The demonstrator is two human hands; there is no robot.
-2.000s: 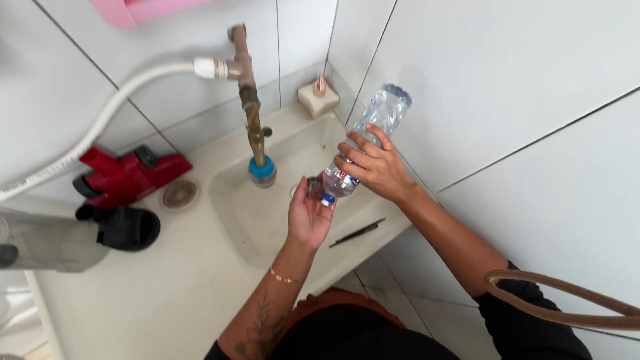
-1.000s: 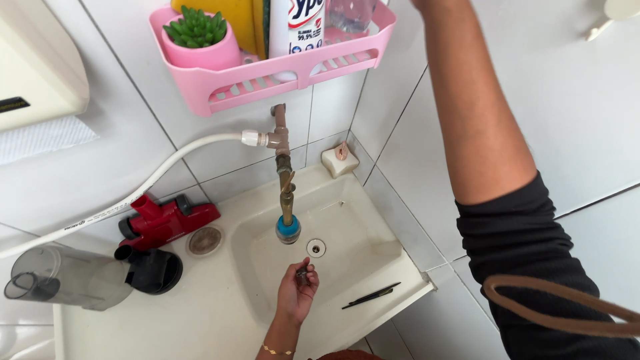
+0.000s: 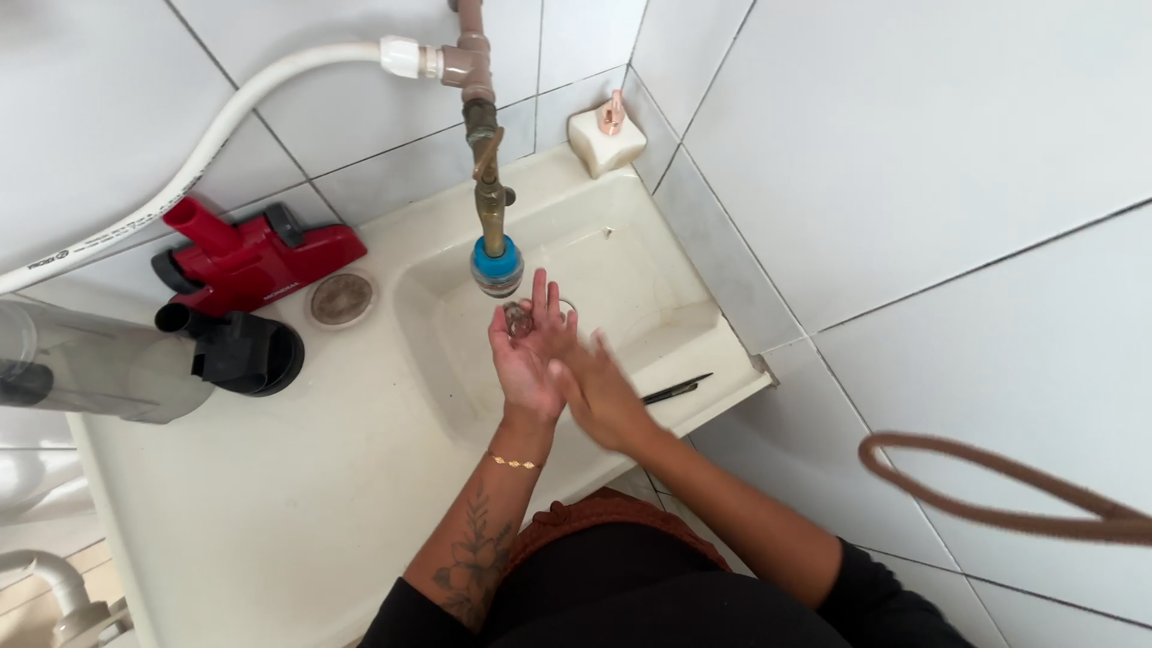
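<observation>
My left hand (image 3: pixel 531 364) is palm up over the basin of a white sink (image 3: pixel 423 351), with a small clear, brownish round object (image 3: pixel 517 319) held by its thumb and fingers. What that object is, I cannot tell. My right hand (image 3: pixel 603 391), blurred, lies against or just over the left palm with nothing visible in it. Just above the left fingertips hangs a brass faucet (image 3: pixel 489 207) with a blue and clear filter tip (image 3: pixel 497 266). No running water is visible.
On the left counter are a red vacuum floor head (image 3: pixel 261 261), a black round part (image 3: pixel 247 353), a clear canister (image 3: pixel 117 360) and a round dish (image 3: pixel 341 299). A soap dispenser (image 3: pixel 606 139) stands in the corner; thin black tools (image 3: pixel 675 389) lie on the right rim.
The clear bottle my right hand held two seconds ago is out of view. My right hand, raised out of frame one second ago, has come down to my left hand. The view has tilted down.
</observation>
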